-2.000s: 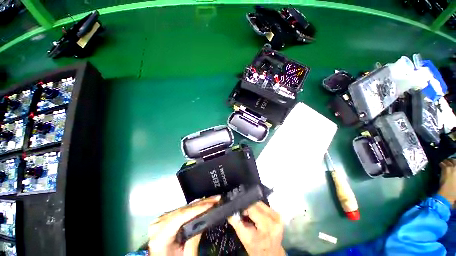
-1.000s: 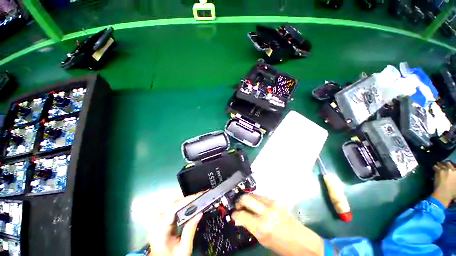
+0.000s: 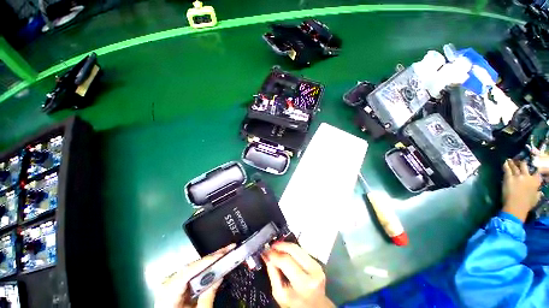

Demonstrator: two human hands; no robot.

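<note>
A circuit board [image 3: 232,260], seen nearly edge-on, is tilted over the open black housing [image 3: 226,224] with white ZEISS lettering. My left hand [image 3: 195,280] grips the board's left end. My right hand [image 3: 295,274] is at the board's right end, its fingertips on small red and white leads [image 3: 271,249]. The grey-rimmed oval cover [image 3: 215,183] stands open at the housing's far end. The lower half of the housing, with rows of tiny pale dots [image 3: 244,287], lies partly hidden under the board and hands.
A black tray [image 3: 90,228] of boards is at left. A second open housing [image 3: 283,108], a white sheet [image 3: 325,180] and a screwdriver [image 3: 386,218] lie beyond and right. Film-covered units [image 3: 442,147] are piled at right, near another person's blue sleeve [image 3: 499,261].
The view has shifted, so bench items appear further left. My right hand has moved from above the housing to the leads at the board's right end. My left hand still holds the board.
</note>
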